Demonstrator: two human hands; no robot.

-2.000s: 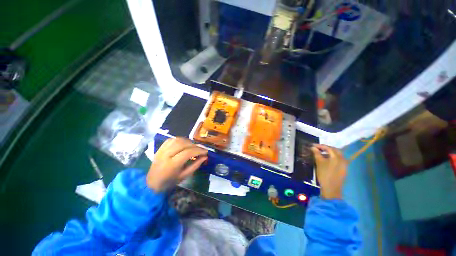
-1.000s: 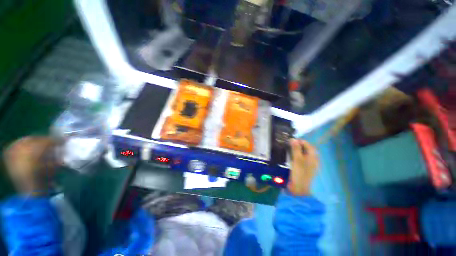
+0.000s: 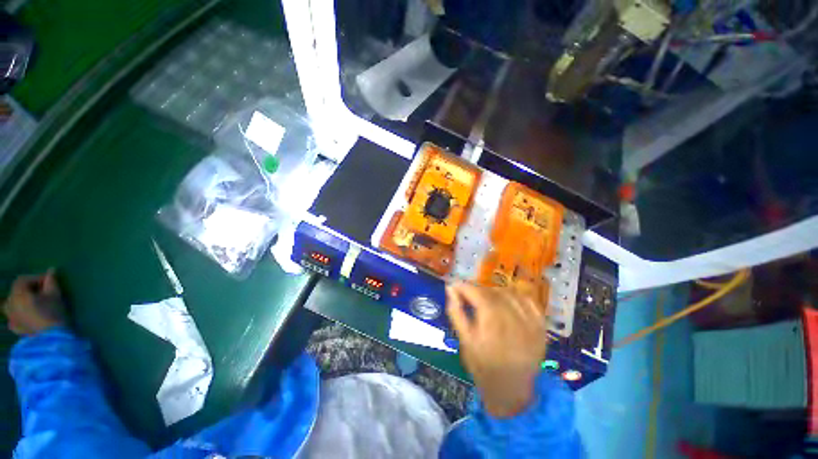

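The left orange fixture point(image 3: 437, 202) has a black centre and sits on the silver perforated plate point(image 3: 564, 278). The right orange fixture point(image 3: 523, 233) lies beside it; my right hand hides its near end. My right hand point(image 3: 499, 336) is over the plate's front edge, fingertips together near the gap between the fixtures; whether it holds a small part cannot be told. My left hand point(image 3: 34, 303) rests on the green bench at the far left, fingers curled; nothing shows in it. The parts tray point(image 3: 594, 300) is at the machine's right corner.
The blue control panel point(image 3: 395, 293) runs along the front. The machine head point(image 3: 583, 58) is above. Poly bags point(image 3: 229, 215), a clear blister tray point(image 3: 215, 81), a thin pale stick point(image 3: 168, 267) and a crumpled white sheet point(image 3: 182, 354) lie on the bench. A white frame post point(image 3: 314, 72) stands behind.
My right hand has moved left from the parts tray to the front of the fixtures. My left hand has gone from the panel's left end to the far left bench. The view has shifted.
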